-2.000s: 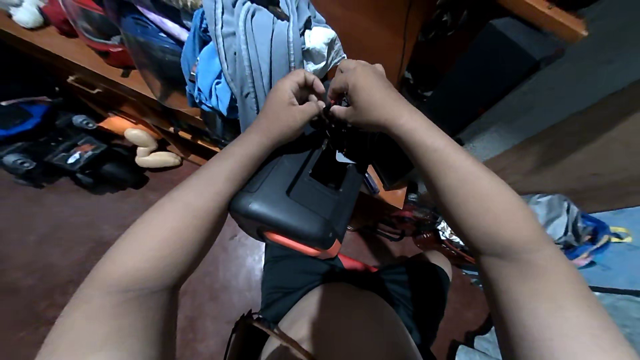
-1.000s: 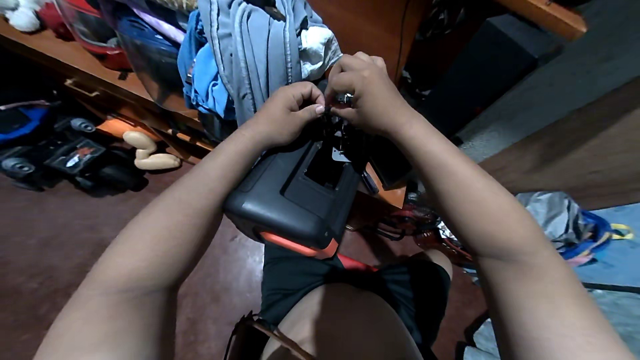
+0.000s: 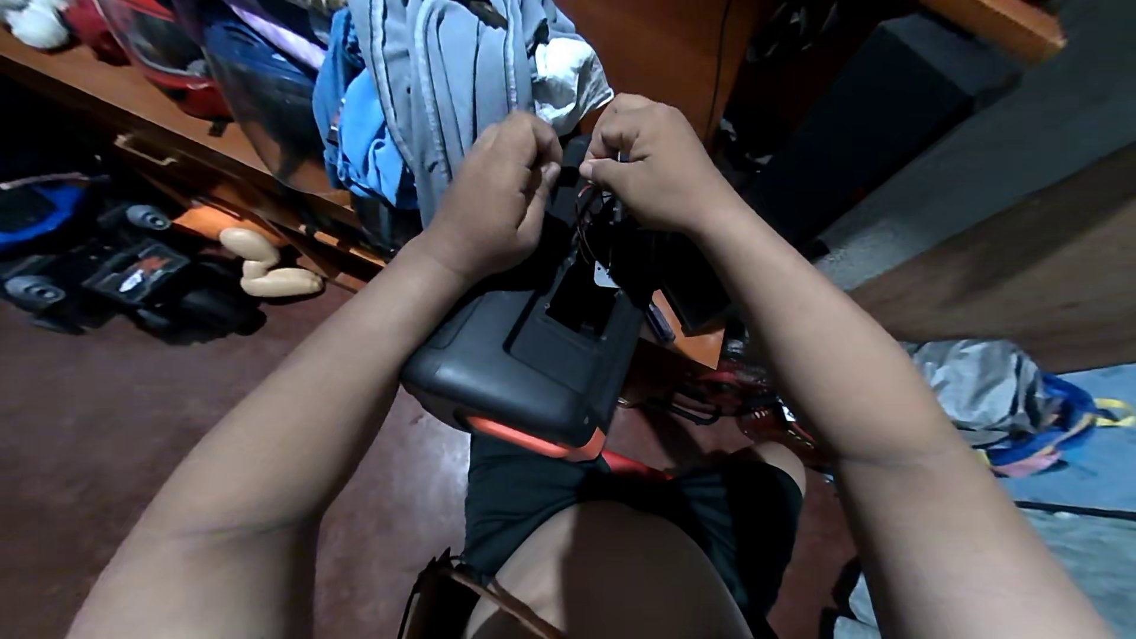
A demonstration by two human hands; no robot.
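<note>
A black plastic case with an orange edge (image 3: pixel 532 355) rests in front of my lap, with a dark opening in its top. Thin wires (image 3: pixel 586 213) rise out of the opening beside a small white piece (image 3: pixel 604 274). Over the case's far left part is my left hand (image 3: pixel 506 195), its fingers curled; whether they hold anything is hidden. My right hand (image 3: pixel 652 160) pinches something small and thin between thumb and forefinger, right above the wires. It looks like a wire end, but is too small to tell. The two hands are apart.
Gray clothing (image 3: pixel 453 80) and a blue cloth (image 3: pixel 366 133) hang just beyond the hands. At left, a wooden cabinet (image 3: pixel 213 160) stands behind a black toy vehicle (image 3: pixel 142 275). A dark box-shaped object (image 3: pixel 879 115) is at the upper right, and a bag (image 3: pixel 985 390) lies at right.
The fingertips of my two hands were together over the wires one second ago. Now they are apart, my left hand having moved left.
</note>
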